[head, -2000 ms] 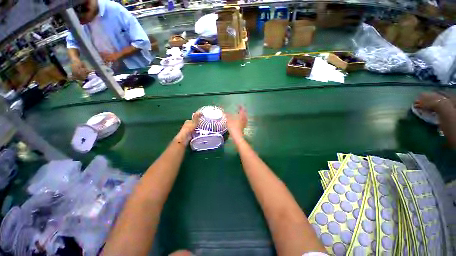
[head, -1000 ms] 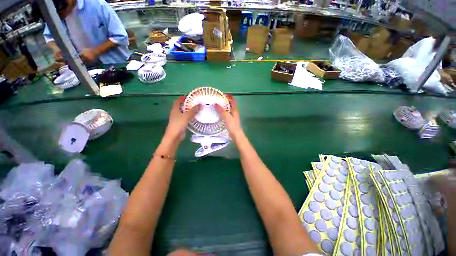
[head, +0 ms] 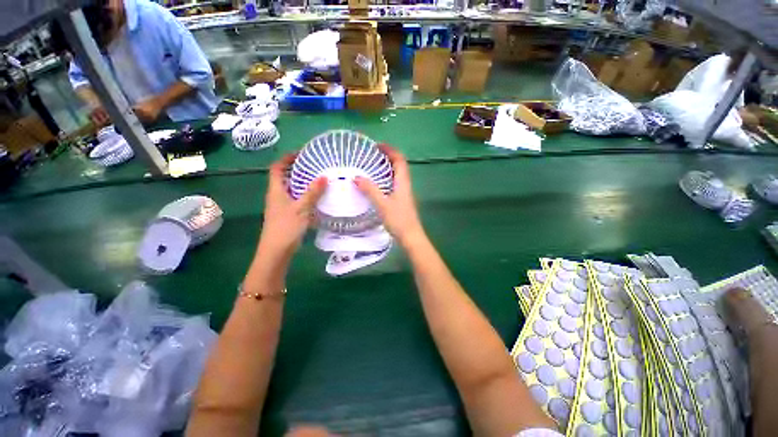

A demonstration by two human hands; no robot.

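Note:
A white clip fan [head: 343, 192] is held up at the middle of the view, over the green belt [head: 358, 350]. Its ribbed cage is at the top, its smooth hub faces me, and its clip base hangs below. My left hand [head: 293, 201] grips the cage's left side, with the thumb on the hub. My right hand [head: 392, 196] grips the right side the same way. The fingertips behind the cage are hidden.
Another clip fan [head: 182, 234] lies at left. Clear bags [head: 102, 363] lie at near left, sticker sheets [head: 631, 341] at near right with another person's hand [head: 746, 311]. More fans [head: 706, 189] lie at far right. A person [head: 149, 64] works opposite, beside a metal post [head: 115, 94].
The held fan has turned so its hub faces me and appears larger, raised between both hands. The fan at left has shifted right since the last frame. The other person's hand has moved onto the sticker sheets.

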